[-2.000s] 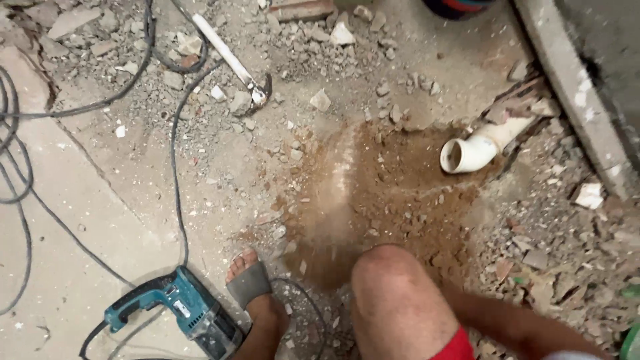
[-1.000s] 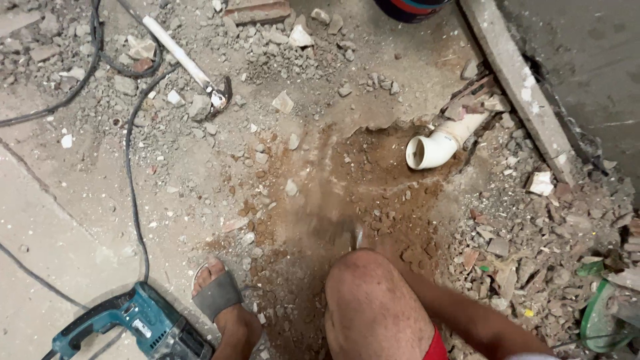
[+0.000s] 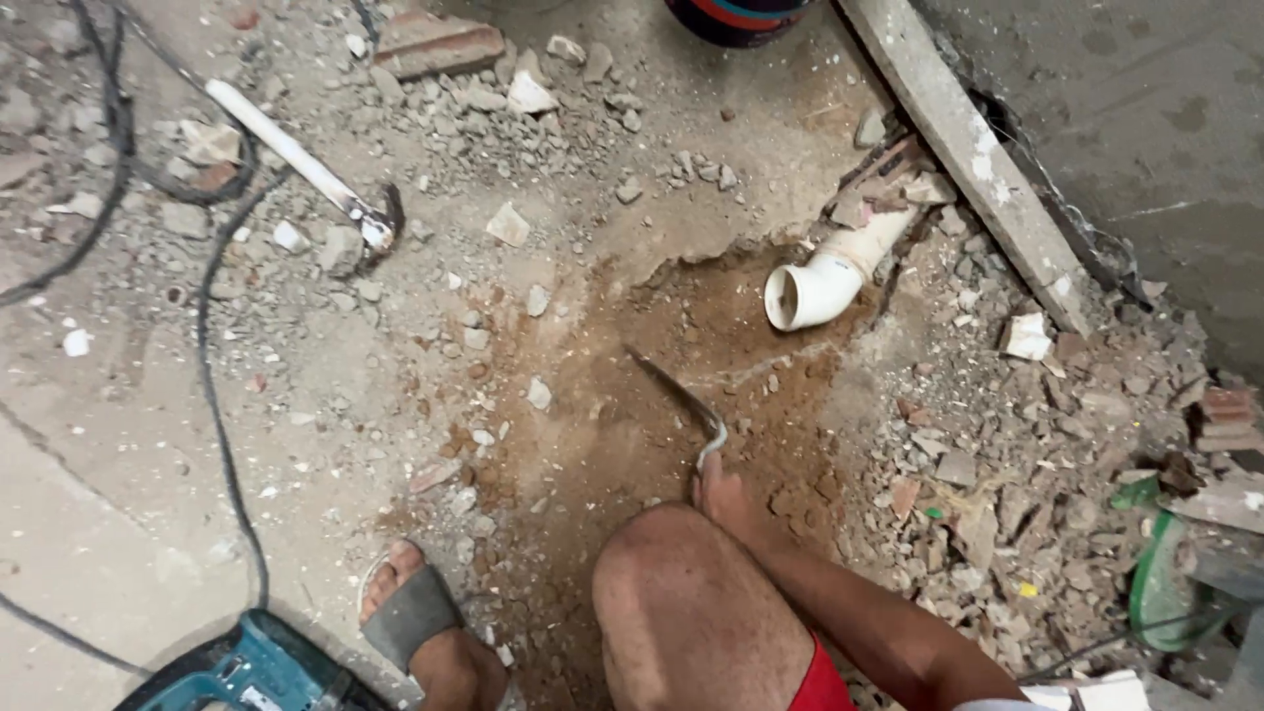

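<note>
My right hand, partly behind my knee, is closed around the end of a thin bent metal tool, seemingly a trowel seen edge-on. Its blade points up and left over brown soil. Beyond it, a white plastic pipe elbow opens toward the left in a shallow hole dug in the floor. My left hand is out of view.
A hammer with a white handle lies among rubble at upper left, near a dark cable. A teal power tool rests at lower left. Broken tile and masonry cover the right side, below a long board. A dark bucket stands at the top.
My right hand and the metal tool now show beyond my knee; two seconds ago the knee hid the hand. The pipe elbow and hammer have not moved on the floor.
</note>
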